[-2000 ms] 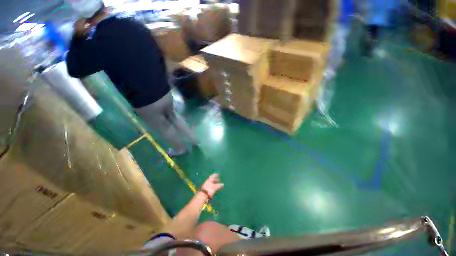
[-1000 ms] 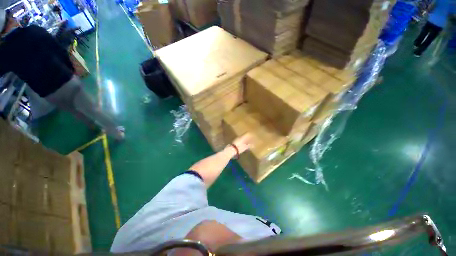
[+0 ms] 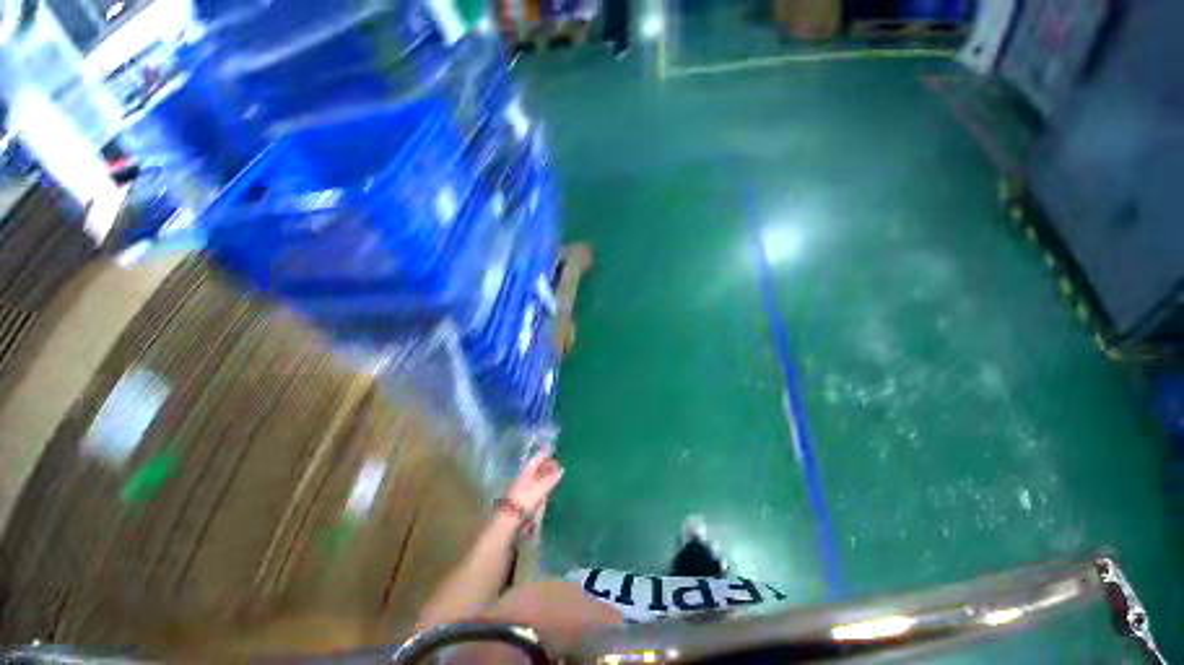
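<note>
My left hand (image 3: 535,481) is bare, with a red band at the wrist. It is small and blurred at the lower centre, beside the edge of a stack of brown cardboard (image 3: 247,442). Clear film (image 3: 474,403) hangs just above and behind it; I cannot tell whether the hand touches it. The fingers are too blurred to show whether they are open or closed. My right hand is out of the picture. Blue plastic crates (image 3: 351,208) are stacked beyond the cardboard at the upper left.
Green floor (image 3: 662,325) with a blue line (image 3: 792,377) runs ahead. A wooden pallet edge (image 3: 569,292) shows under the crates. A grey cabinet-like block (image 3: 1123,182) stands at the right behind yellow-black floor marking. A shiny metal rim (image 3: 883,624) crosses the bottom of the view.
The view has moved from the cardboard boxes and the person in dark clothes to blue crates and an aisle. My left hand appears lower and further left than one second ago.
</note>
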